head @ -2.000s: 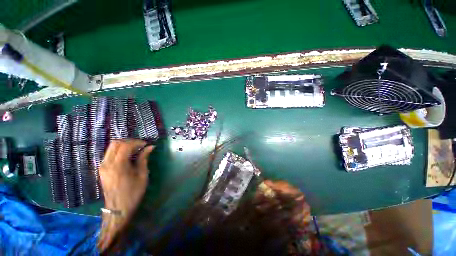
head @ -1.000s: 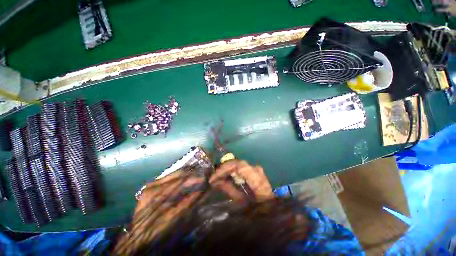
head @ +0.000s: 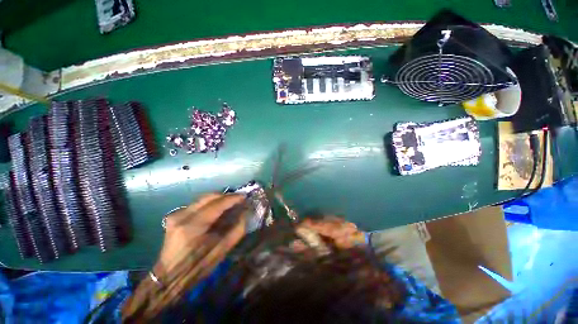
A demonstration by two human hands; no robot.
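Observation:
A silvery circuit board [head: 256, 205] lies near the bench's front edge, partly hidden by my left hand and by dark hair at the bottom. My left hand [head: 206, 231] is on the board's left side; its fingertips are bunched and seem to hold the board or a thin pale line beside it. My right hand [head: 333, 233] is right of the board, closed around a slim tool [head: 286, 207] whose thin tip points up and left past the board. Hair hides part of this hand.
Dark ribbed component rows [head: 76, 177] stand at left. A loose pinkish heap [head: 206, 130] lies beyond the board. Other boards lie at the back [head: 324, 79] and right [head: 437, 144]. A fume fan [head: 443, 79], a white cup [head: 507, 101] and a wooden pad [head: 516, 158] are at right.
My left hand has moved from the component rows to the board. My right hand stays by the board with the tool. The view has shifted; belt boards have moved left.

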